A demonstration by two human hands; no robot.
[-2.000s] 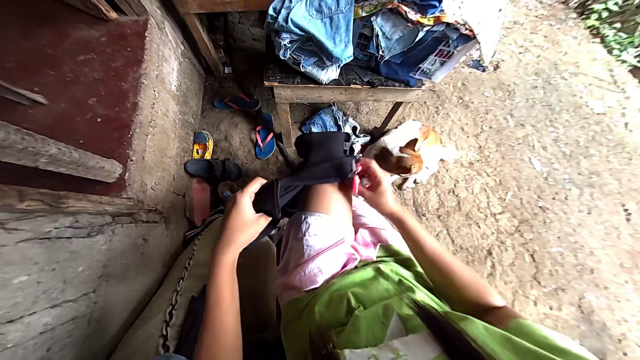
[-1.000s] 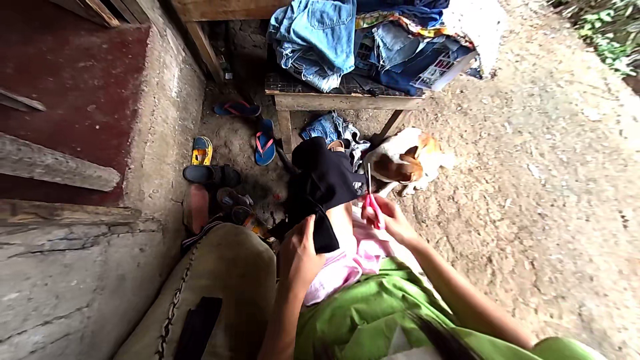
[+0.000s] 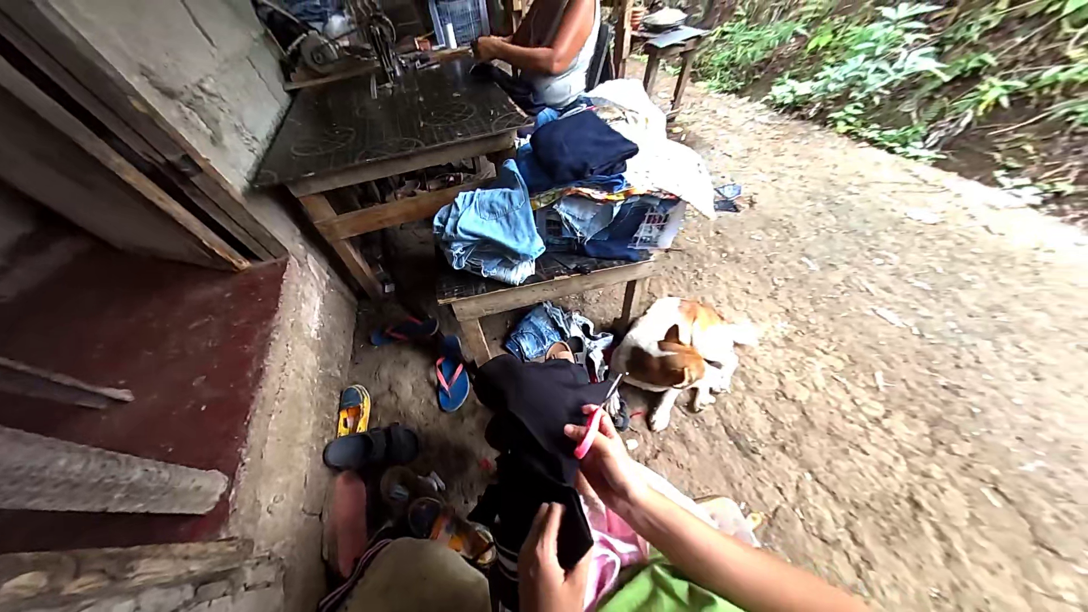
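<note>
Black cloth (image 3: 540, 416) lies across my lap and hangs over my knees. My left hand (image 3: 552, 557) grips a folded, flat part of it near the bottom of the view, the thumb on top. Pink-handled scissors (image 3: 588, 432) are in my right hand (image 3: 608, 459), just right of the cloth, their metal blades pointing up and away from me; whether the blades are apart is hard to tell. Under the cloth, pink and white fabric (image 3: 614, 535) covers my legs, with green fabric (image 3: 671, 586) nearer to me.
A white and brown dog (image 3: 676, 357) lies on the dirt ahead. Denim garments (image 3: 493, 221) are piled on a low wooden bench (image 3: 552, 293). Behind it, a person (image 3: 557, 51) sits by a sewing machine table (image 3: 399, 119). Sandals (image 3: 452, 382) lie left, beside a concrete ledge (image 3: 293, 399).
The view has tilted up, bringing the table and the seated person into sight. The black cloth was stretched between both hands two seconds ago; now my left hand holds it lower down.
</note>
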